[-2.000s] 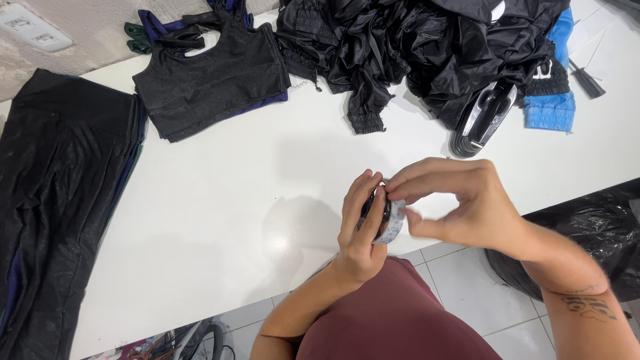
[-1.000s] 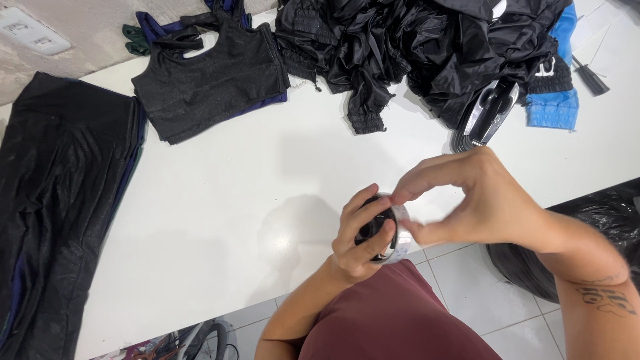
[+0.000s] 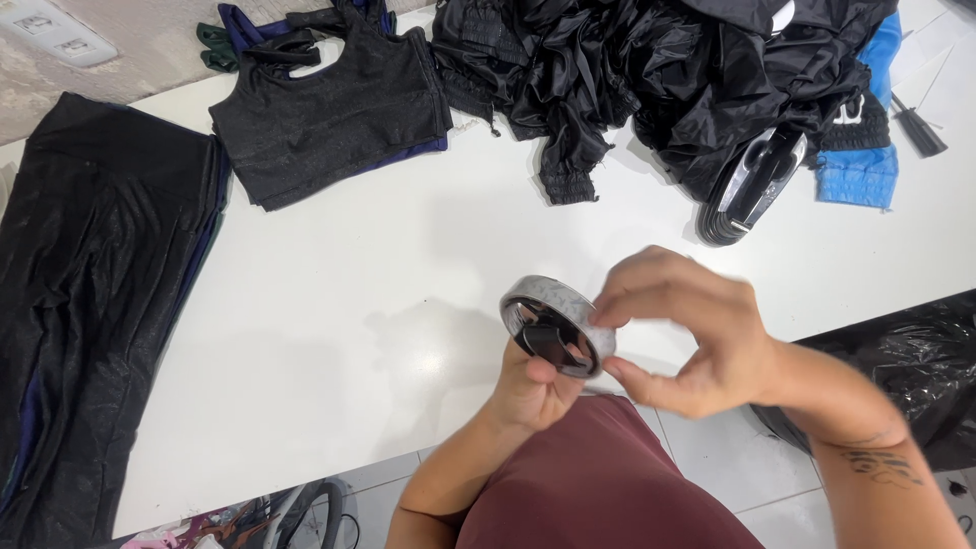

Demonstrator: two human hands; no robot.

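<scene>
My left hand (image 3: 537,389) holds a round roll (image 3: 560,328) from below, over the table's near edge. The roll looks like ribbon or tape, with a pale patterned outer band and a glossy black inner face turned towards the camera. At its right side is my right hand (image 3: 686,335), thumb and fingertips touching the outer band. Whether those fingertips pinch a loose end cannot be told. Part of the left fingers is hidden behind the roll.
Folded black leggings (image 3: 99,267) and black cropped tops (image 3: 335,114) lie on the white table (image 3: 305,305). Crumpled black garments (image 3: 732,69), stacked black glossy pieces (image 3: 751,187) and a blue cuff (image 3: 858,175) are behind. A black plastic bag (image 3: 900,366) stands at right.
The left fingers, wrapped over the roll's face before, now support it from below. The roll's black face and pale band show more plainly. My right hand remains at its right side.
</scene>
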